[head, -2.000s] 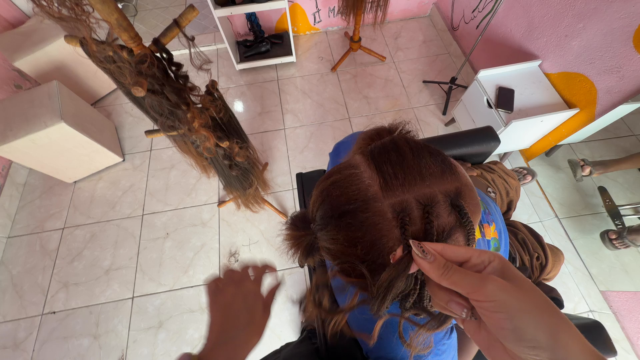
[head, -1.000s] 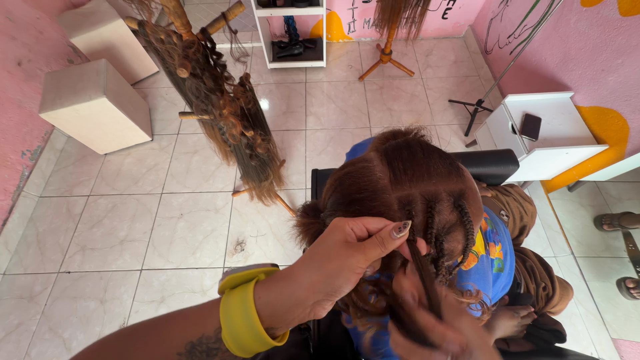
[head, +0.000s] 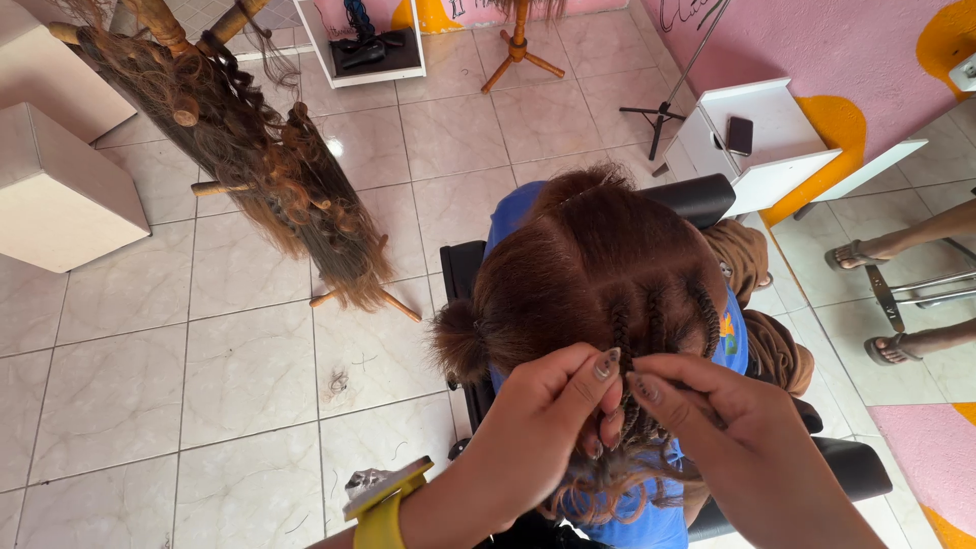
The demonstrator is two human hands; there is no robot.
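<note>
A seated person's reddish-brown hair is parted in sections, with small ponytails at the back and far side. Several cornrow braids run down the near side of the scalp, and loose wavy ends hang below. My left hand, with a yellow-banded watch at the wrist, pinches a strand at the lower part of one braid. Close beside it, my right hand pinches hair between thumb and index finger. The fingers cover much of the strands between them.
Hair bundles hang on a wooden stand at left, beside white blocks. The person sits in a black salon chair. A phone rests on a white drawer unit. A mirror stands at right.
My left hand was away from the head over the floor two seconds ago, then came to the braids. Both hands now meet at the braid's lower part.
</note>
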